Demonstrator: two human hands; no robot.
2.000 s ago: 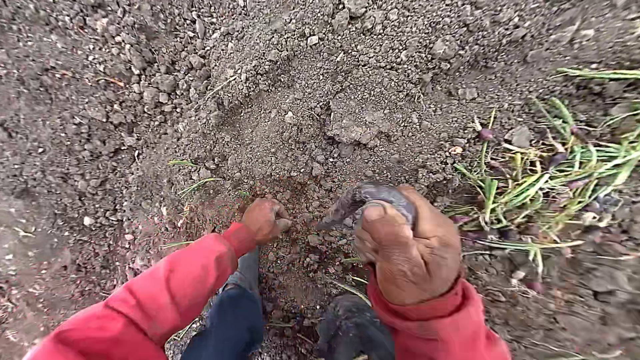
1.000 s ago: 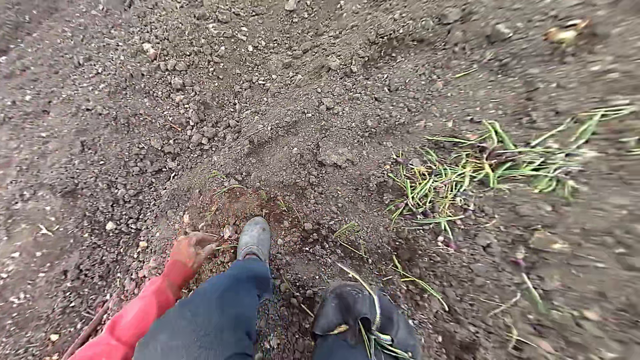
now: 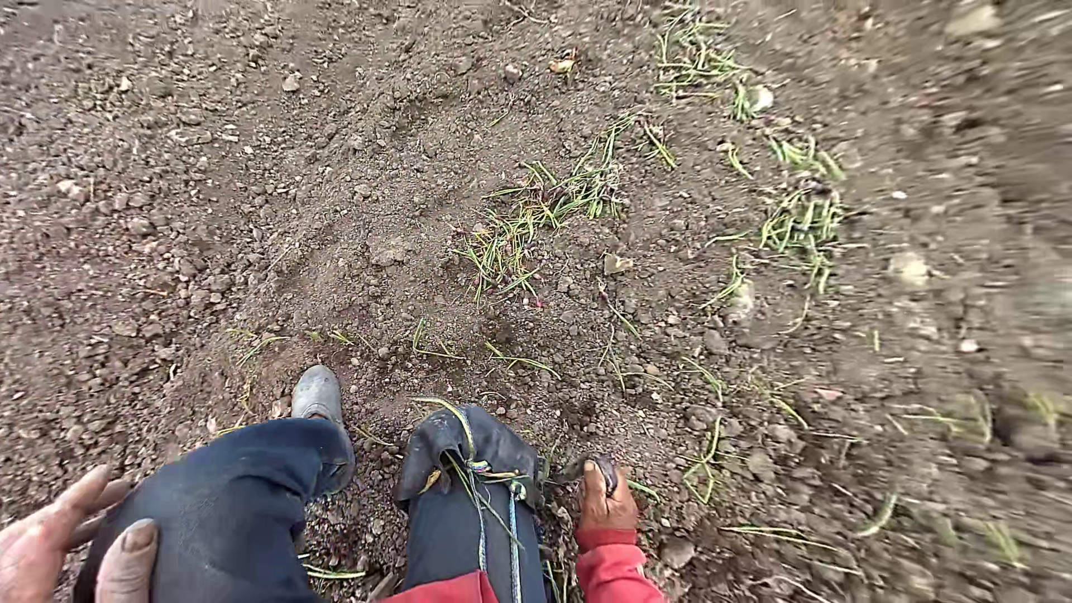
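My left hand (image 3: pixel 79 536), at the lower left, rests against the dark blue trouser leg (image 3: pixel 209 511) with thumb and fingers spread and nothing in it. Low in the view, right of the other knee, my right hand (image 3: pixel 609 502) is closed around a dark, curved object (image 3: pixel 606 476), whose kind I cannot tell; its far end reaches towards the knee. A dark pad (image 3: pixel 494 444) covers that knee, tied with cords (image 3: pixel 514 536). Ahead lies a heap of uprooted young onion plants (image 3: pixel 536 213) with green leaves and small purplish bulbs.
Loose, stony soil (image 3: pixel 251 193) surrounds me. A grey shoe (image 3: pixel 317 394) stands ahead of the left knee. More green plants (image 3: pixel 804 218) lie at the right, others (image 3: pixel 695 59) farther ahead. Pale stones (image 3: pixel 618 265) and single leaves (image 3: pixel 708 461) are scattered about.
My left hand has moved off the soil to my thigh. My right hand, out of view one second ago, is back in view, lower beside the knee. The view has shifted to the right.
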